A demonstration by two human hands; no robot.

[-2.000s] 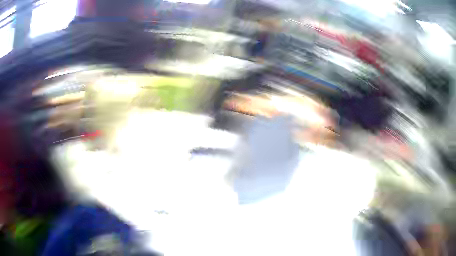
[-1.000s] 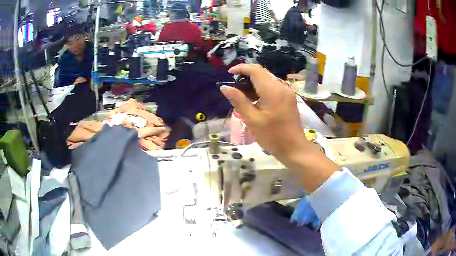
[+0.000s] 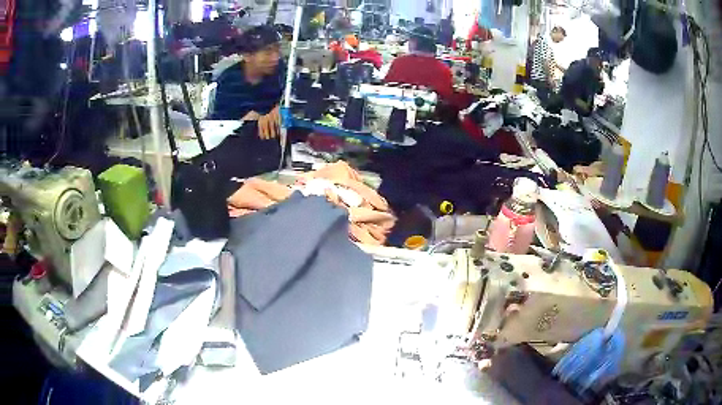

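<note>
Neither of my hands is in view. Grey-blue cut panels [image 3: 305, 285] lie flat and overlapping on the white table, left of the machine. The cream sewing machine head [image 3: 570, 304] marked JACK stands at the right. A dark cloth piece [image 3: 530, 378] lies under its arm. A light blue tassel [image 3: 592, 357] hangs from a white band around the arm. The needle area [image 3: 479, 348] is washed out by glare, so I cannot tell what lies under it.
White and grey strips [image 3: 170, 304] lie at the left beside a second machine [image 3: 59, 213] and a green block [image 3: 125, 199]. Peach cloth [image 3: 348, 198] and a pink bottle [image 3: 513, 225] are behind. Thread cones [image 3: 657, 182] stand at right. A person [image 3: 249, 83] sits at back left.
My hand with a small dark object, raised above the machine a second ago, has left the picture. The view has turned left, so the panels and machine appear farther right.
</note>
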